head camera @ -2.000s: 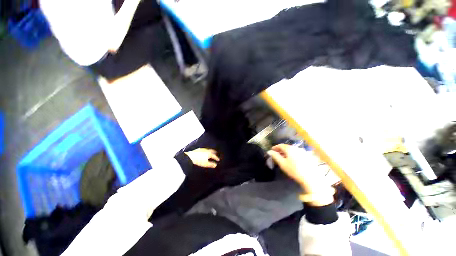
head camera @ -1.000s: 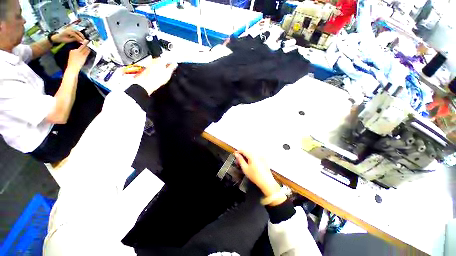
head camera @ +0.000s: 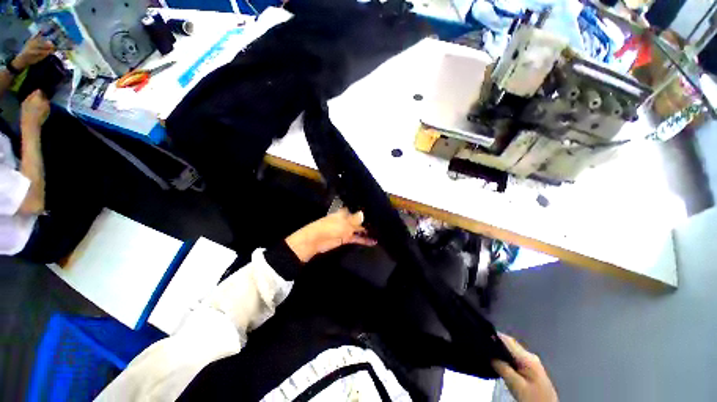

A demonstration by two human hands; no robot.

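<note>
A long black cloth piece (head camera: 409, 251) stretches from the black pile (head camera: 259, 78) on the table, over the wood-coloured edge, down to the lower right. My left hand (head camera: 332, 234) holds the cloth near its middle, in front of the table edge. My right hand (head camera: 525, 370) pinches the cloth's lower right end; its wrist is cut off by the bottom edge. The cream-grey overlock machine (head camera: 550, 110) stands on the white table (head camera: 369, 118), with no cloth at its presser foot. More black cloth lies over my lap.
A person's arm (head camera: 30, 149) and a neighbouring sewing machine (head camera: 118, 35) are at far left. Orange-handled scissors (head camera: 135, 78) and black thread spools (head camera: 159, 33) lie by it. A blue crate (head camera: 75, 357) stands at lower left, beside a white-topped bench (head camera: 126, 259). Light-coloured cloth is behind the machine.
The view has turned rightward. My left hand has come back from the pile to the cloth over my lap. My right hand has left the table edge and pulled a cloth end to the lower right.
</note>
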